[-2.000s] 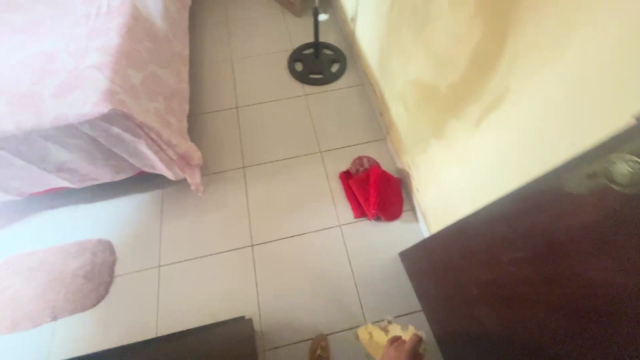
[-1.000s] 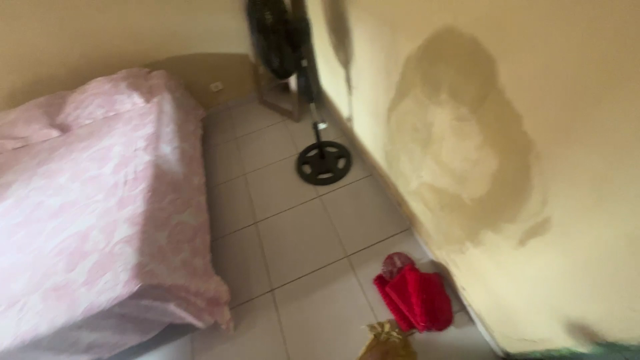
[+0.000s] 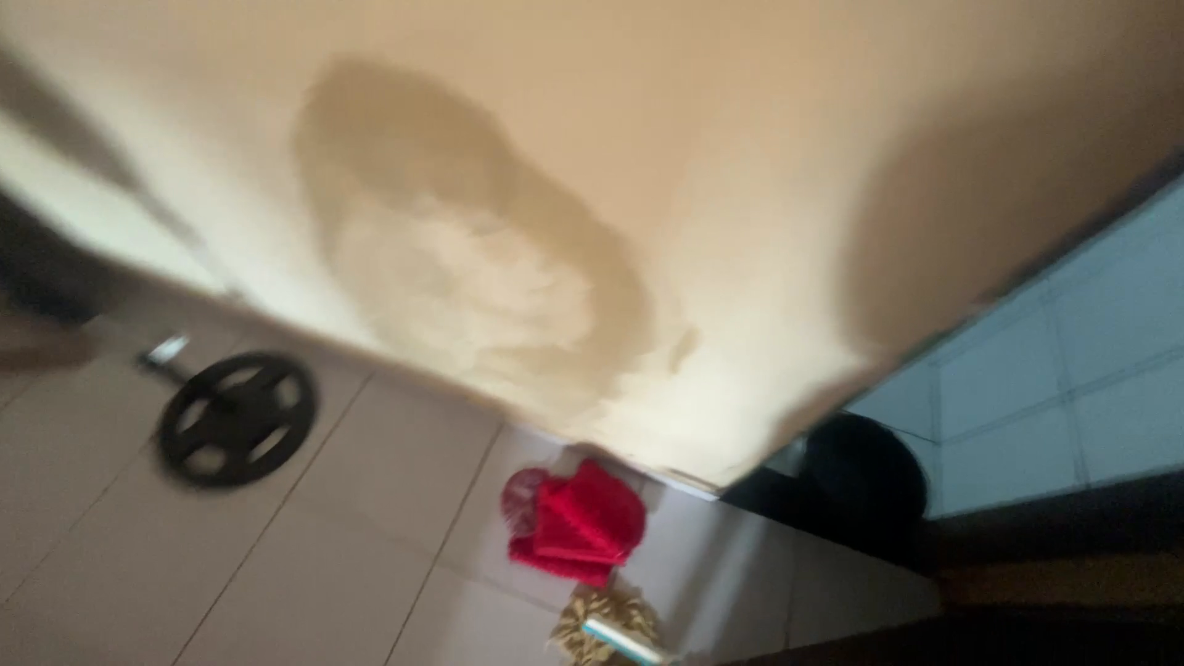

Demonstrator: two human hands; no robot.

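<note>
Neither my left hand nor my right hand shows in the head view now. Near the bottom edge, a bundle of yellowish cloth or strands (image 3: 597, 610) lies low in view, with a white and teal strip (image 3: 624, 641) across it; what exactly it is cannot be told. Just above it, a bright red fabric item (image 3: 587, 523) lies on the tiled floor close to the wall, with a paler pinkish round part (image 3: 524, 501) at its left side. The picture is blurred.
A black round stand base (image 3: 238, 420) rests on the floor at left, beside the wall. The beige wall (image 3: 740, 185) bears a large darker patch. At right, a dark rounded object (image 3: 860, 472) stands by bluish wall tiles (image 3: 1008, 398), past the wall's edge.
The view has swung right and tilted, so the bed has left it and the tiled area at right has come in. A hand seen at the yellowish bundle two seconds ago no longer shows.
</note>
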